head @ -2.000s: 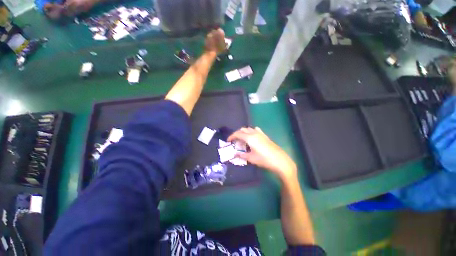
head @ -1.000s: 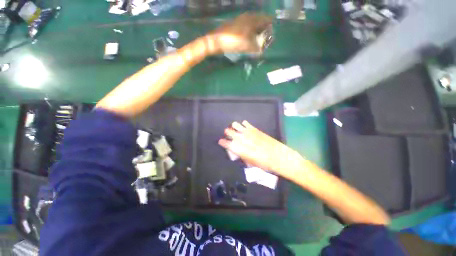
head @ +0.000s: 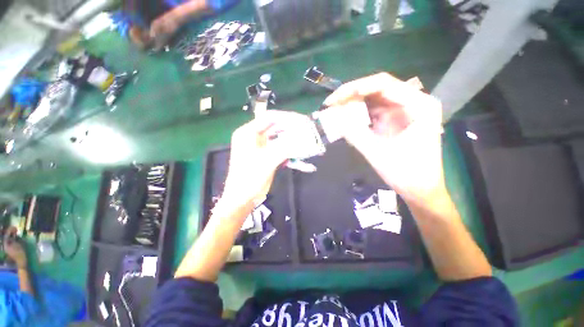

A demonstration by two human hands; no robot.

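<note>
My left hand (head: 253,153) and my right hand (head: 403,134) are raised above the divided black tray (head: 296,223). Between them they hold a joined two-part unit: one pale, overexposed flat piece (head: 346,121) is in my right fingers, the other pale piece (head: 304,137) is in my left fingers, with a narrow dark strip between. White modules (head: 379,211) lie in the tray's right compartment, with small dark frames (head: 325,243) nearer me. More pale modules (head: 256,219) lie in the left compartment, partly hidden by my left arm.
A side tray (head: 96,246) with rows of slim parts is at left. Black trays (head: 528,191) are at right, beside a grey post (head: 477,64). Small units (head: 259,96) lie on the green bench beyond. Other people's hands (head: 168,24) show at top left and far left.
My left hand has come back from the far bench and my right hand has risen from the tray. Both now meet at the two-part unit. The view has shifted.
</note>
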